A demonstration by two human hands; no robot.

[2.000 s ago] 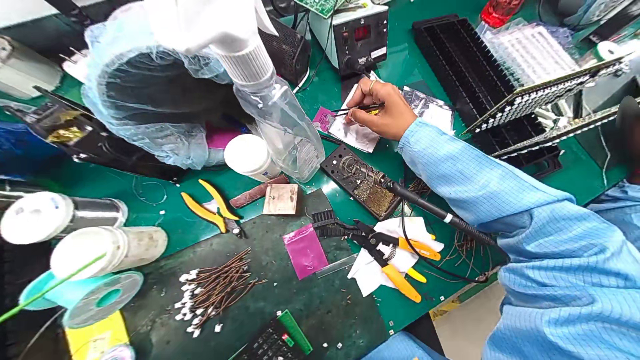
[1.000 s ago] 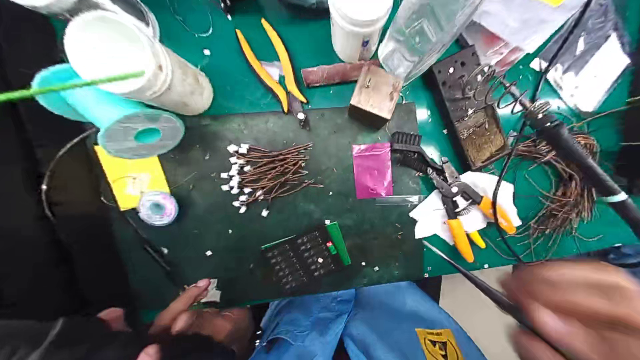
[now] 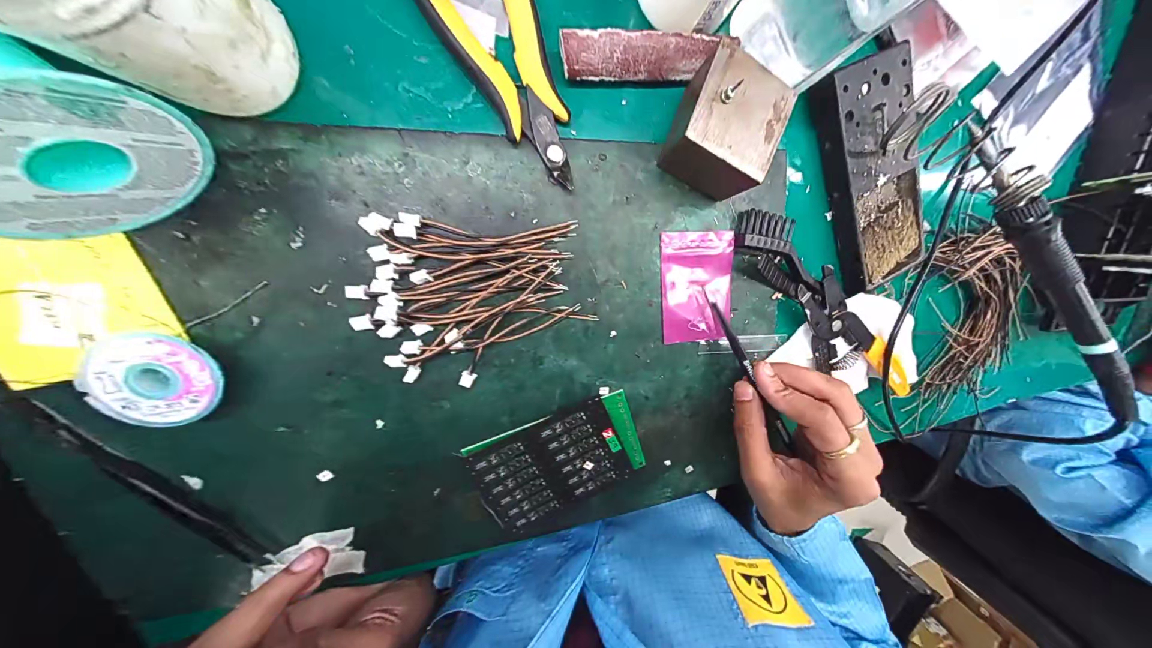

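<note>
My right hand grips black tweezers, whose tip lies over a small pink zip bag. At the bottom left is my left hand, its thumb by a piece of white tape or tissue; part of it is cut off, and I cannot tell whether it holds anything. Between the hands lies a circuit board with a black face and green edges. Above the board is a bunch of short brown wires with white connectors. A black brush rests right of the pink bag.
Yellow-handled cutters, a metal block and a dark red bar lie at the back. At right are a soldering iron, its stand and a wire bundle. Spools and a yellow packet sit left.
The view has swung from the back right to the mat. My right hand, with the tweezers, has come from the papers at the back to beside the pink bag.
</note>
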